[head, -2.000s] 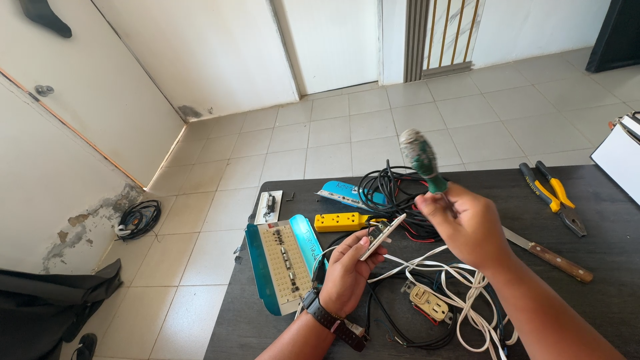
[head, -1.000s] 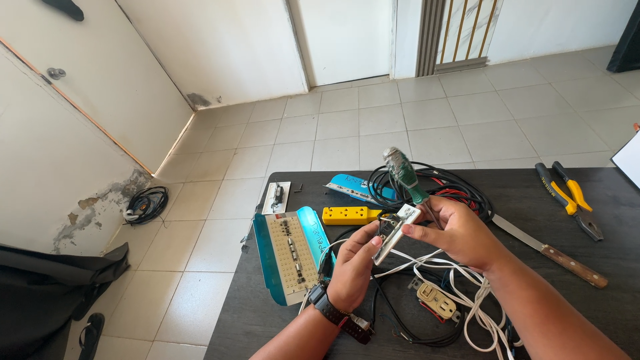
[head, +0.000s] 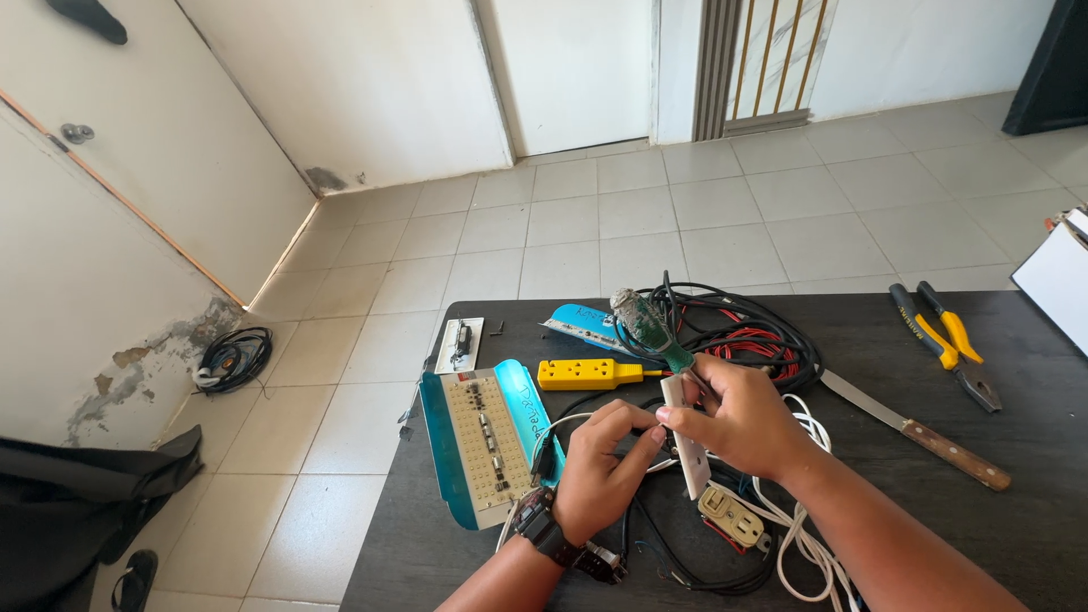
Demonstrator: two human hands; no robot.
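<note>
My right hand (head: 744, 416) holds a screwdriver (head: 650, 331) by its lower part, its worn green handle pointing up and away, and also grips a white wall plate (head: 687, 442) on edge. The fingertips of my left hand (head: 608, 463) meet my right fingers at the plate's left side; what they pinch is too small to tell. A black watch is on my left wrist. Below the plate lies a beige electrical outlet (head: 731, 517) on the table. White cable (head: 799, 527) loops beside it, under my right forearm.
On the dark table (head: 901, 544) are a yellow power strip (head: 586, 375), a component board (head: 484, 442) in a blue holder, a second blue piece (head: 586, 325), a white plate with a black switch part (head: 460, 344), coiled black and red cables (head: 748, 340), a wooden-handled knife (head: 918, 429) and pliers (head: 948, 344).
The screwdriver, raised above the plate two seconds ago, has come down beside it. The plate has turned on edge, and my left fingers have moved from holding it to its left side.
</note>
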